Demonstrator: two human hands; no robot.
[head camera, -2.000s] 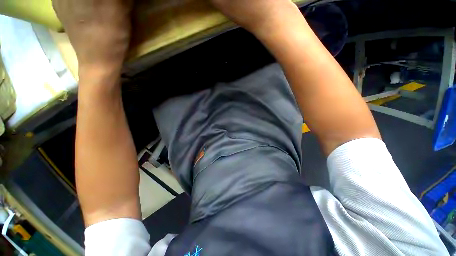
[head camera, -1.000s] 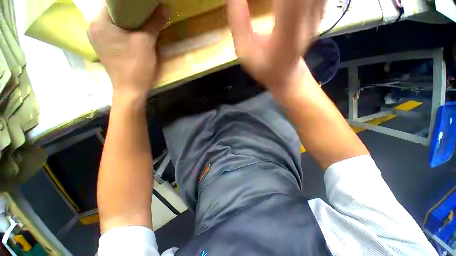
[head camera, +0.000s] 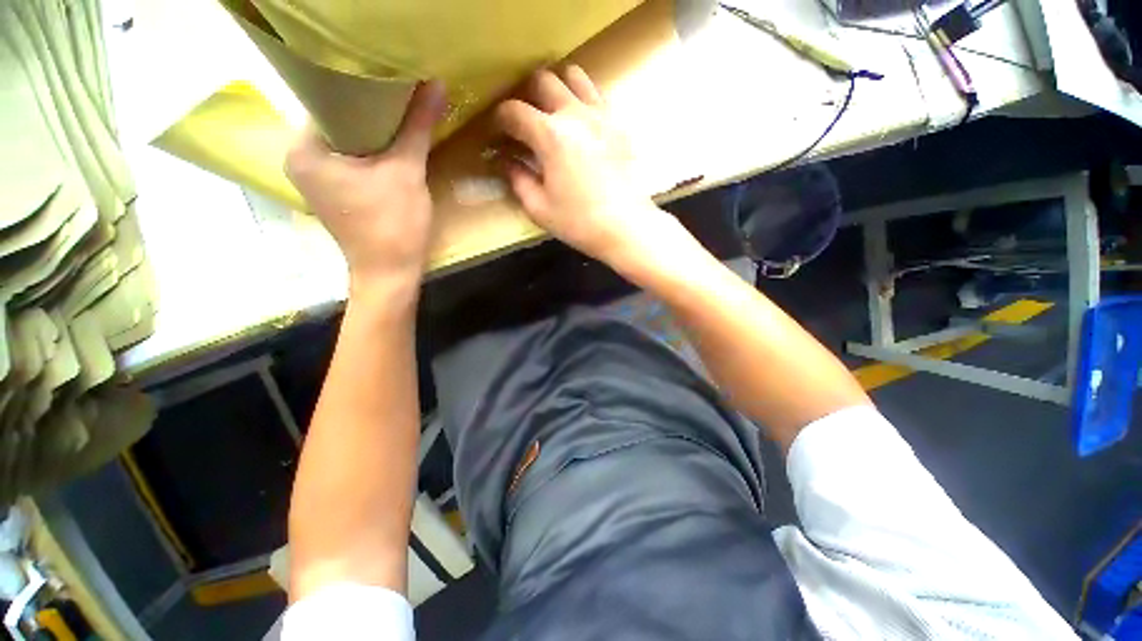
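A large olive-khaki leather panel lies curled at the top of the view, its yellow underside showing. My left hand grips the folded edge of the panel, thumb on top. My right hand rests with curled fingers at the panel's lower edge, over a tan wooden board at the table edge. Whether its fingertips hold anything is hidden. A small whitish patch on the board shows between my hands.
Stacked cut panels with wavy edges stand at the left. A yellow sheet lies by my left hand. A yellowish tool with a dark cord and a pink tool lie at the right. A dark round bin-like object is below the edge.
The view has shifted, showing more of the table. My right hand has moved from a blurred, spread position down to the board by the panel edge. My left hand still holds the panel.
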